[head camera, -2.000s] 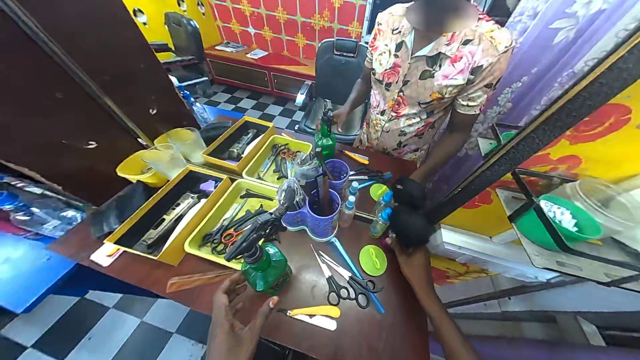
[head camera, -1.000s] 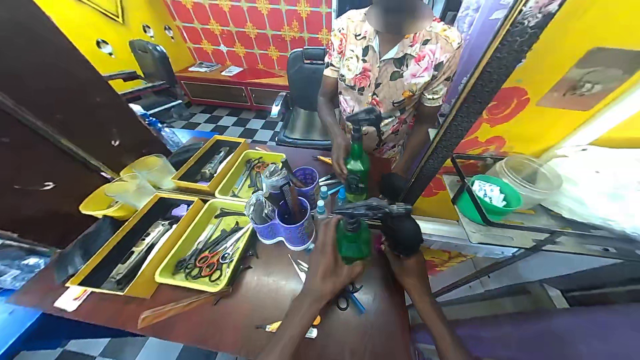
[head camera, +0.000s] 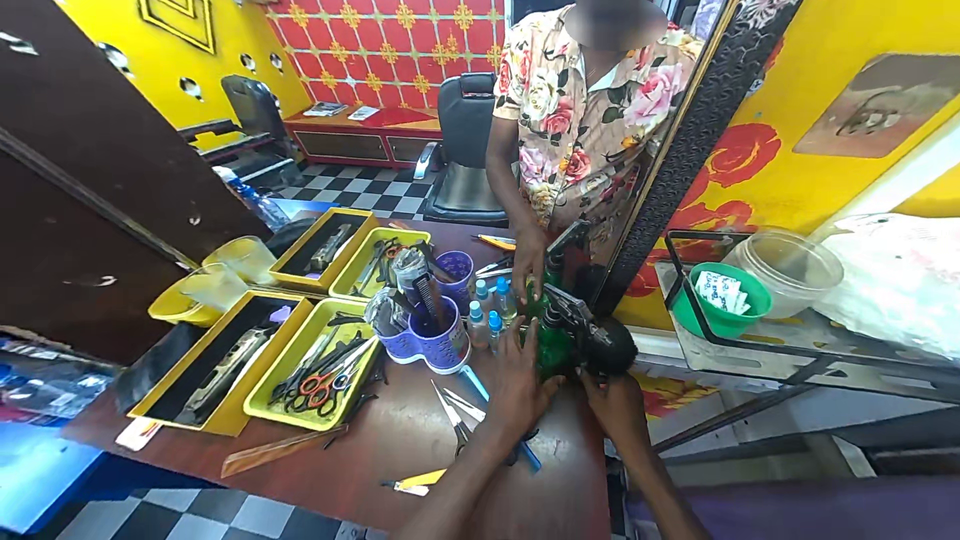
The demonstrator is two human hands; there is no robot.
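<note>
My left hand [head camera: 517, 386] is against a green spray bottle [head camera: 553, 351] beside the mirror, with fingers along its left side and thumb in front. The bottle's black trigger head [head camera: 570, 306] leans right. My right hand [head camera: 615, 409] is at the base of a black, round, bristly object [head camera: 609, 346], probably a brush; its fingertips are partly hidden. Left of the bottle stand small blue-capped bottles [head camera: 478, 322] and a purple double cup [head camera: 439, 349] with combs. Scissors [head camera: 452, 420], a blue strip-like tool [head camera: 529, 456] and a yellow-handled razor [head camera: 420, 480] lie near my left forearm.
A yellow tray of scissors [head camera: 315, 364] and a yellow-edged box with a clipper [head camera: 217, 367] stand left. The mirror's dark frame [head camera: 660, 176] rises behind my right hand. A wire shelf holds a green bowl [head camera: 724, 300] on the right. The mirror reflects a person in a floral shirt [head camera: 581, 112].
My left hand has moved from the near side of the table to the mirror with the green spray bottle, which earlier stood by the yellow tray. The view has shifted.
</note>
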